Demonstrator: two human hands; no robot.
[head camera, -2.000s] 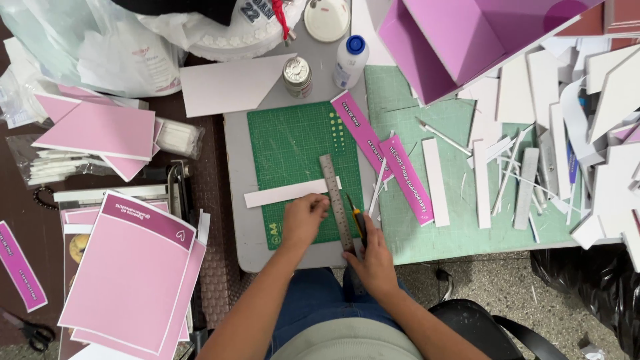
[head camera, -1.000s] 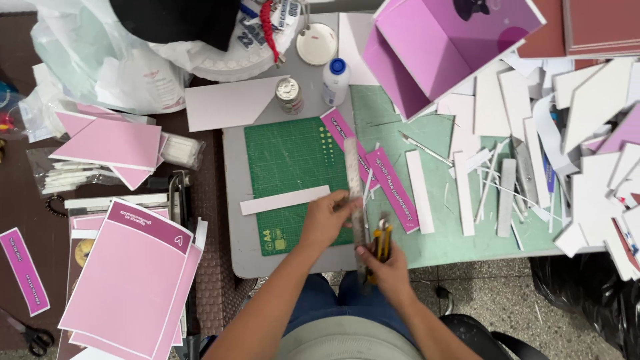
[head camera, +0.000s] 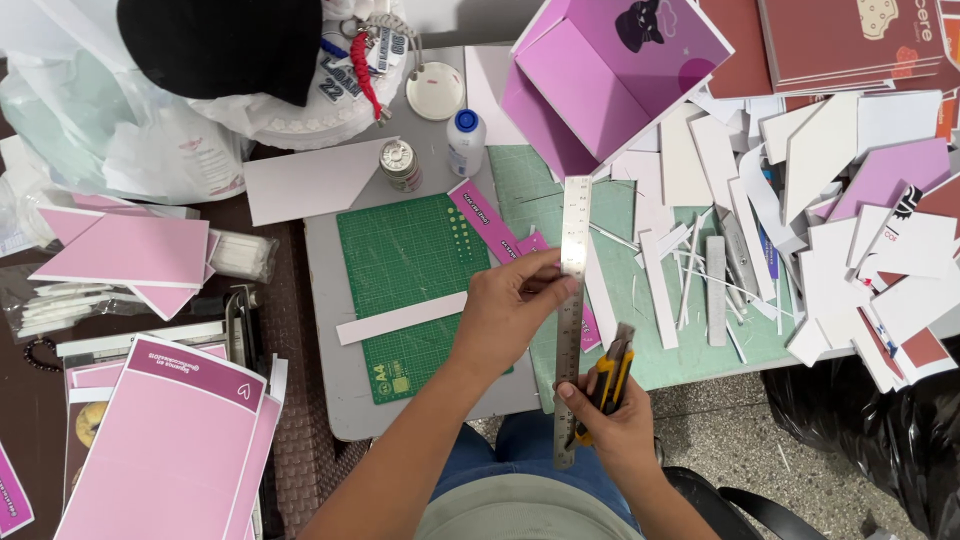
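A steel ruler (head camera: 571, 307) is held upright in the view between both hands, near the table's front edge. My left hand (head camera: 517, 304) pinches its middle with thumb and fingers. My right hand (head camera: 611, 420) grips a yellow and black utility knife (head camera: 613, 371) and also holds the ruler's lower part. Left of the ruler, a white board strip (head camera: 405, 316) lies across the green cutting mat (head camera: 412, 262), its right end hidden by my left hand. Magenta printed strips (head camera: 491, 221) lie partly behind the ruler and hand.
A glue bottle (head camera: 466, 146) and a metal-lidded jar (head camera: 401, 166) stand behind the mat. An open purple box (head camera: 585, 90) sits at the back. White offcuts (head camera: 660, 289) and a grey-handled knife (head camera: 735, 255) lie at right. Pink printed sheets (head camera: 169, 442) are at left.
Both hands have lifted the ruler off the cutting mat and moved it to the right. The white strip, which lay under the ruler two seconds ago, stays on the mat.
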